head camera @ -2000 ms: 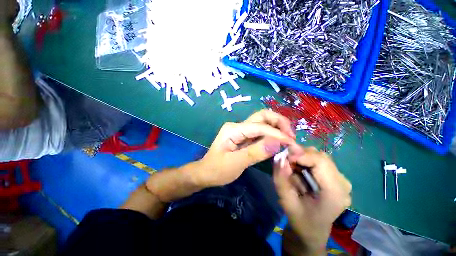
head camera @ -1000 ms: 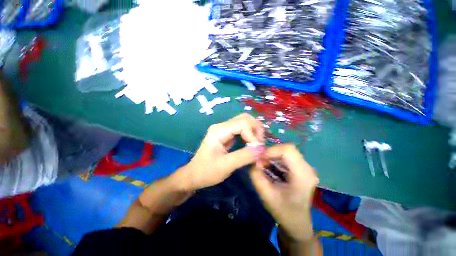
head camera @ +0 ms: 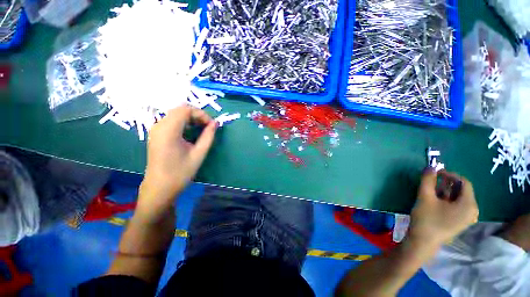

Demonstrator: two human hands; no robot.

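My left hand (head camera: 174,154) is over the green bench at the lower right edge of the white sleeve pile (head camera: 145,58). Its thumb and finger tips meet a loose white sleeve (head camera: 228,118); whether they grip it is unclear. My right hand (head camera: 444,206) is at the right of the bench, curled around a dark metal tool (head camera: 449,187). Its fingertips are at white-topped joined pieces (head camera: 433,155), whose stems are mostly hidden. Red pins (head camera: 305,120) with small pale bits lie in a heap between my hands.
A blue bin (head camera: 273,93) holds short metal tubes; another blue bin (head camera: 401,115) holds long rods. A marked clear bag (head camera: 75,75) lies left. Another clear bag (head camera: 485,87) and more white pieces (head camera: 512,156) lie right. Other people's clothed legs show at the lower left and right.
My hands were together in front of me and have moved apart, the left to the white sleeves, the right to the joined pieces. The view has shifted right.
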